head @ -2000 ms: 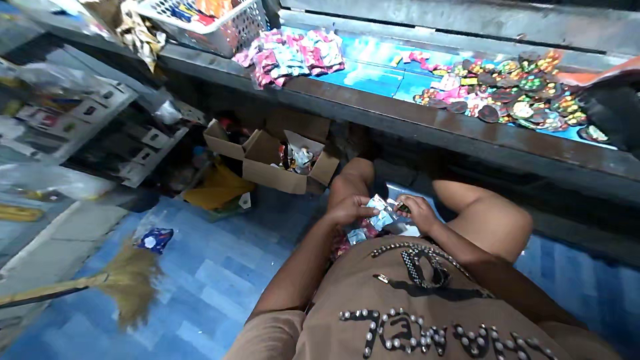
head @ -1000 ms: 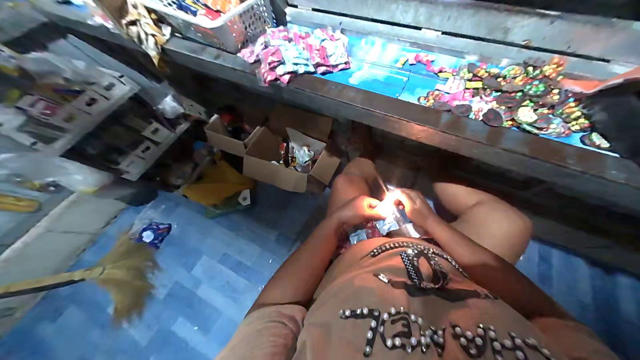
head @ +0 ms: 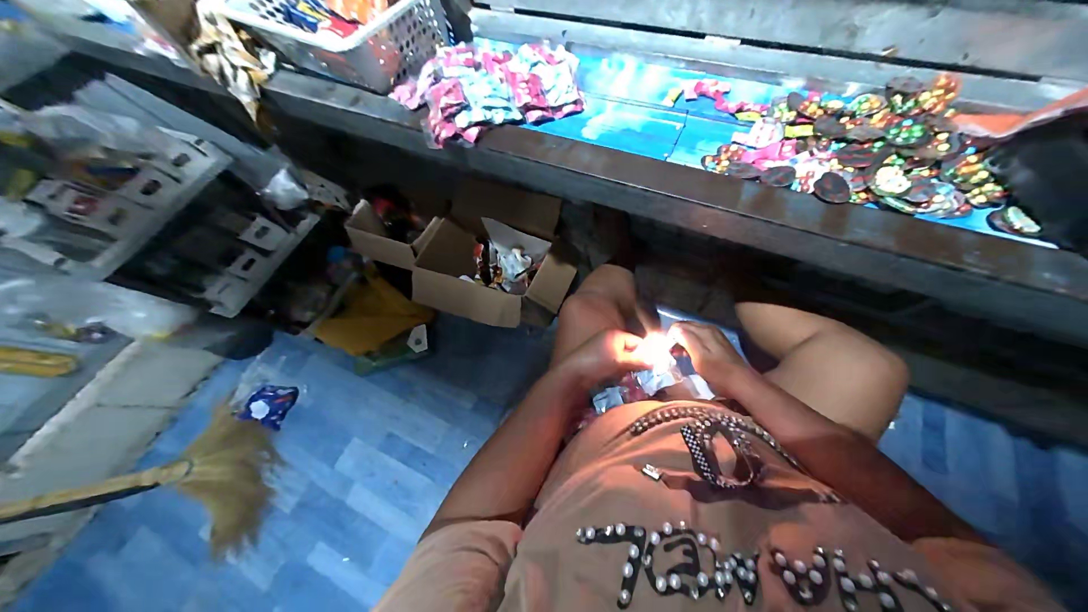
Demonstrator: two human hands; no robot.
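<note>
My left hand (head: 608, 353) and my right hand (head: 707, 347) meet over my lap, with a bright glare, which looks like a small flame, between their fingertips. The glare hides what the fingers hold, so I cannot tell the exact item. Just below it, shiny foil or plastic wrappers (head: 671, 381) lie in my lap against the shirt, some silvery, some pink and red. On the bench in front, pink and white wrapped packets (head: 501, 89) lie in a heap at the left. Farther right spreads a pile of dark, round pieces with colourful wrappings (head: 884, 149).
A white plastic basket (head: 382, 51) of packets stands on the wooden bench (head: 680, 191). Cardboard boxes (head: 467, 276) sit on the floor beneath it. At the left are white plastic racks (head: 153, 200), a straw broom (head: 229, 476) and a blue packet (head: 270, 406) on the blue floor.
Two seconds ago no glare showed between my hands and a whitish packet was visible there. The bright glare appears one second ago and remains now.
</note>
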